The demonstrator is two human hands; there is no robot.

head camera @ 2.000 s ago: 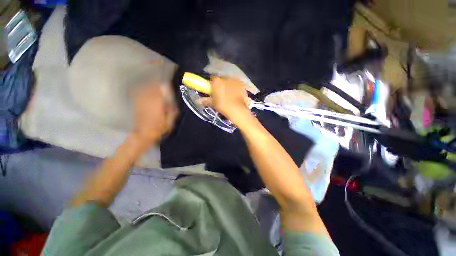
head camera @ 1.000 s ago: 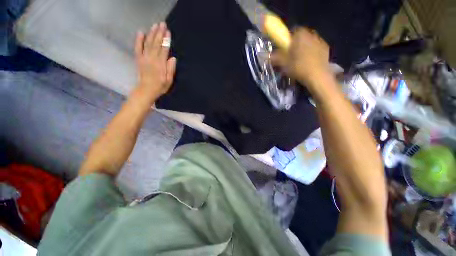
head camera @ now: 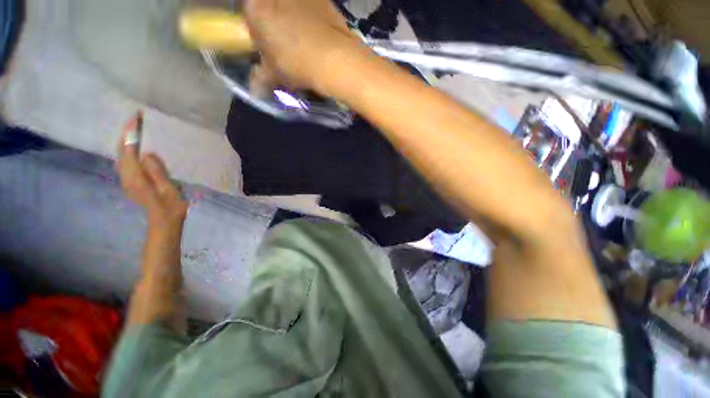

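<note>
My right hand (head camera: 300, 43) is closed on the yellow handle of the steam iron (head camera: 311, 113), at the top centre. The iron is blurred and over the left part of the black garment (head camera: 311, 159); whether it touches the cloth cannot be told. My left hand (head camera: 152, 171) is off the garment, at the near edge of the beige pressing pad (head camera: 191, 144). Its fingers point up and away, with a ring on one, and it holds nothing that I can see.
The whitish steam hose (head camera: 521, 70) runs right from the iron. A light blue mat (head camera: 467, 242) shows below the garment's right side. A green fan (head camera: 673, 225) and cluttered small items are at the right. Red cloth (head camera: 62, 334) lies at the lower left.
The iron and my right hand have moved left and up across the garment. My left hand has lifted off the garment's left edge and moved left and nearer to me.
</note>
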